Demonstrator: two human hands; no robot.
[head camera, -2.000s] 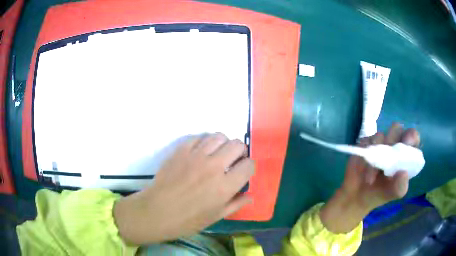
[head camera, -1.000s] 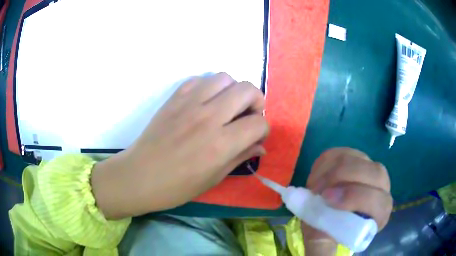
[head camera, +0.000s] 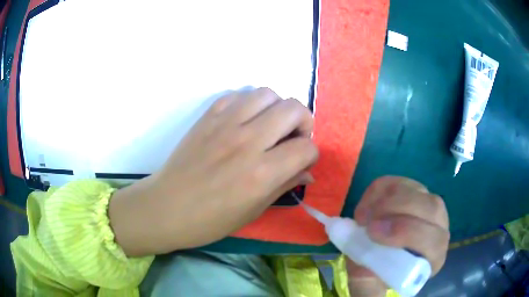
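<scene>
A white display panel (head camera: 156, 69) with a thin black border lies on a red-orange foam pad (head camera: 351, 75). My left hand (head camera: 232, 156) rests on the panel's near right corner, fingers bent at the right edge; whether its fingertips hold a small part is hidden. My right hand (head camera: 406, 223) grips a small white squeeze bottle (head camera: 371, 252). The bottle's thin spout points up and left, its tip at the dark corner of the panel beside my left fingertips.
A silver-white adhesive tube (head camera: 477, 101) lies on the green bench (head camera: 429, 87) at the right, nozzle towards me. A small white rectangle (head camera: 397, 40) lies beside the pad. Part of another red pad shows at the far left edge.
My right hand has brought the bottle left from over the bench to the panel corner. The view has shifted, so the panel sits higher. Over the last second little has changed.
</scene>
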